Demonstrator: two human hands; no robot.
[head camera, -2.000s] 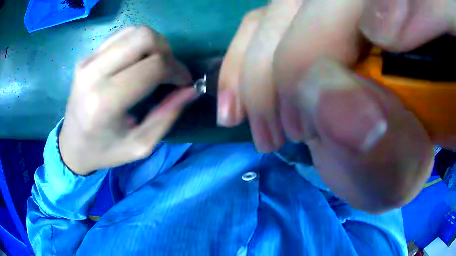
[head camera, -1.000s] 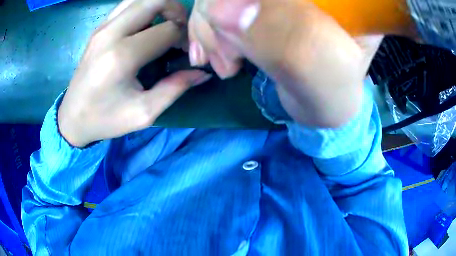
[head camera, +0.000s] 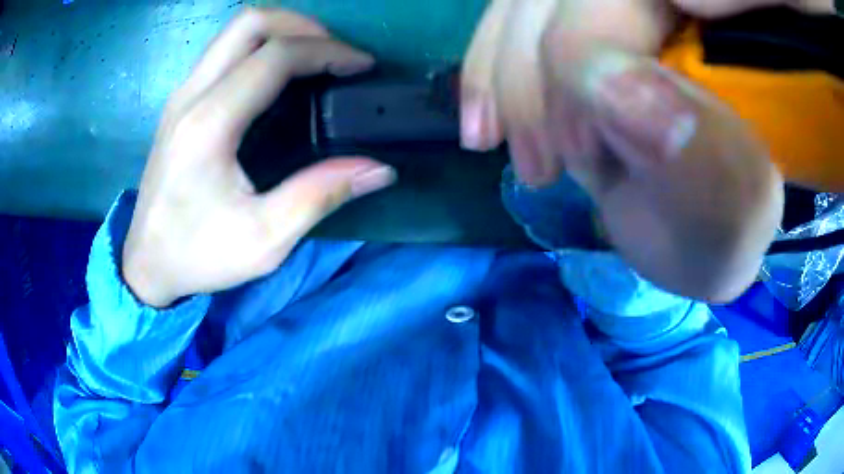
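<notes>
A dark rectangular housing (head camera: 384, 113) lies on the green worktop with one small hole showing in its face. My left hand (head camera: 227, 157) is around its left end, thumb and fingers spread apart, with a gap between the fingertips and the housing's face. My right hand (head camera: 601, 130) is blurred and close to the camera. Its fingertips are at the housing's right end and hide it. The orange electric screwdriver (head camera: 787, 116) with black parts lies in my right hand, cut off by the right edge. Its bit is hidden.
The glossy green worktop (head camera: 74, 120) has tiny black specks at the upper left. A clear plastic bag (head camera: 810, 264) and a black cable (head camera: 814, 243) are at the right. Blue crates (head camera: 42, 296) show below the worktop's edge.
My left fingers have spread, uncovering the housing. My right hand has moved right and back with the screwdriver. The blue bin at the upper left has left the view.
</notes>
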